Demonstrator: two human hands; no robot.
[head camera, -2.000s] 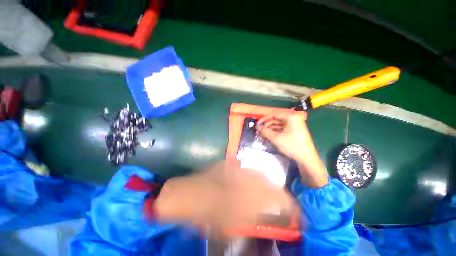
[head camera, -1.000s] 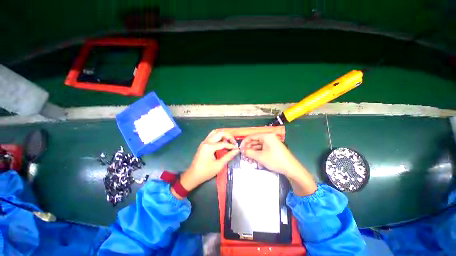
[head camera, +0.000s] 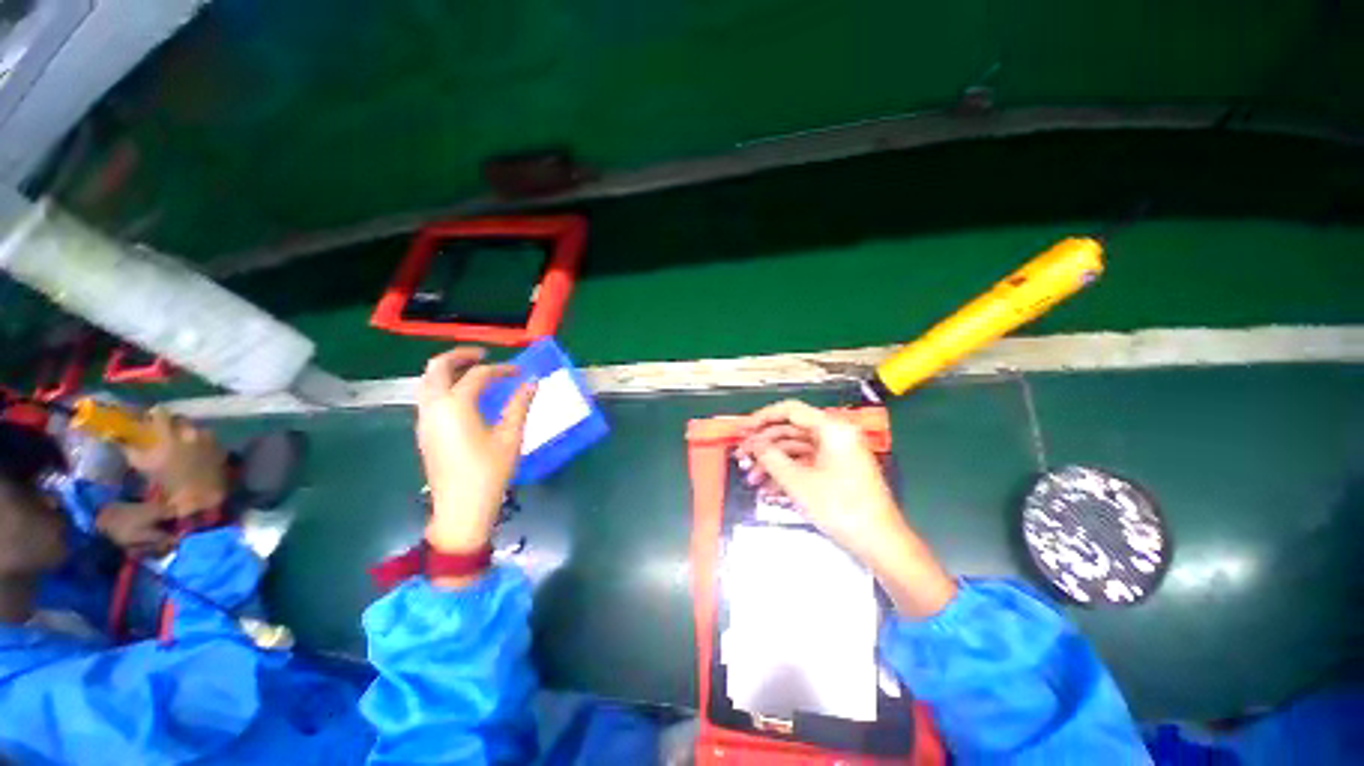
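Note:
The opened tablet unit lies in its red-orange frame in front of me, its silver-white rectangle facing up. My right hand is over the tablet's top end, fingertips pinched together; whether they hold a small part is too small to tell. My left hand is raised over the near left side of the blue bin, thumb and fingers curled and apart, with no part visible in it. White pieces show inside the bin. The left forearm and hand partly hide the loose black-and-white heap.
A yellow electric screwdriver lies across the pale edge strip behind the frame. A round dish of silver bits is at right. Another framed tablet is on the green belt. A coworker's hand by a yellow tool is at left, under a grey-white arm.
My left hand has left the tablet's top end and moved left to the blue bin. My right hand stays at the tablet. The view has shifted left, bringing a coworker into sight.

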